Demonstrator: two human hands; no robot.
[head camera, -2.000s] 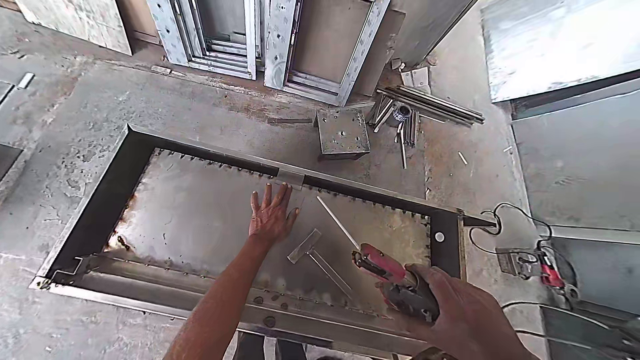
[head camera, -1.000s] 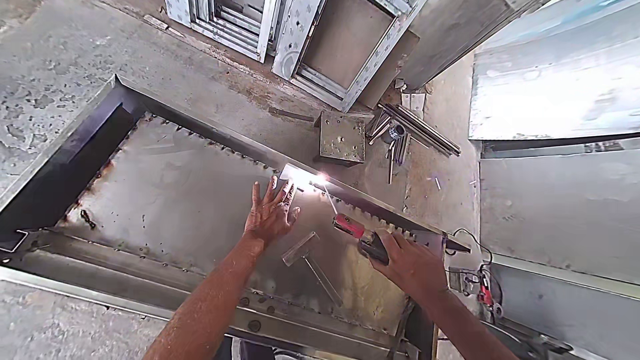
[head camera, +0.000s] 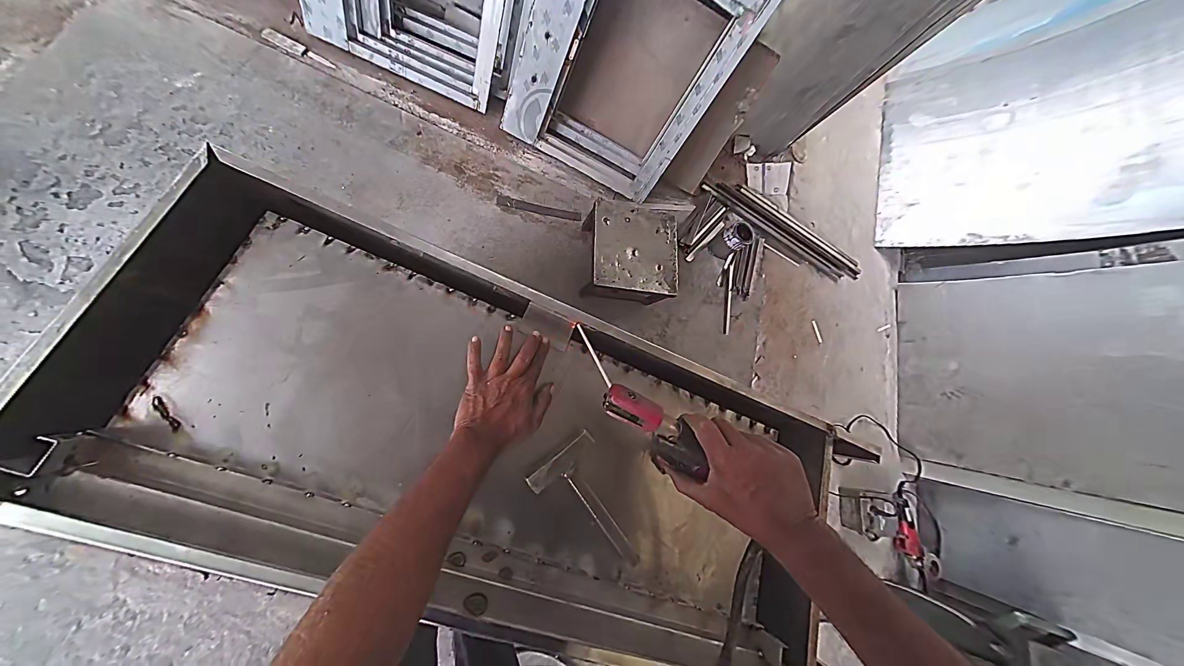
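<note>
My right hand (head camera: 740, 467) grips a red and black welding electrode holder (head camera: 638, 410). The electrode (head camera: 595, 356) clamped in it reaches the frame's far rim, where a small spot glows orange. Fingers spread, my left hand (head camera: 504, 388) touches the lower edge of a small metal plate (head camera: 548, 324) at that rim; whether it presses on it I cannot tell. Beneath both hands lies a large steel panel (head camera: 351, 342) within a raised metal frame (head camera: 370, 227), with a row of weld spots along its edges. A T-shaped metal piece (head camera: 597, 513) rests on the panel between my forearms.
Beyond the frame stands a small metal box-shaped block (head camera: 635, 248). Metal bars (head camera: 786, 231) and a roll of tape (head camera: 737, 235) lie beside it. Metal door frames (head camera: 606, 139) stand at the back. On the right are large sheets (head camera: 1036, 370), cables and a red power tool (head camera: 908, 535).
Two seconds ago the electrode was off the rim; a second ago a bright arc burned there. Now only a small glow shows. The left hand has moved off the small plate's middle toward its lower edge.
</note>
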